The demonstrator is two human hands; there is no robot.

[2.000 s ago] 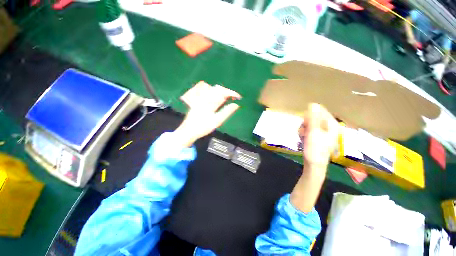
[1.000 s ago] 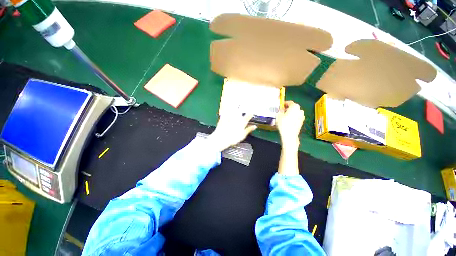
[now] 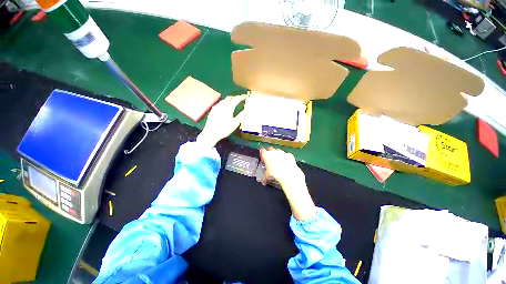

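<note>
An open yellow carton stands on the green surface, its brown lid upright behind it. White and dark contents show inside. My left hand is at the carton's left end, fingers spread and fingertips at its edge. Two dark grey cards with light print lie side by side on the black mat: the left card shows fully, the right card is partly under my right hand. The fingers of my right hand are bent over that card; whether they grip it is not clear.
A scale stands left, beside a signal tower pole. A second open carton is at right, above a white-heaped tray. Red-orange pads lie on the green surface. A yellow carton is at lower left.
My right hand has left the carton's right front and moved down onto the right card. My left hand has moved from the carton's front up and left to its left end.
</note>
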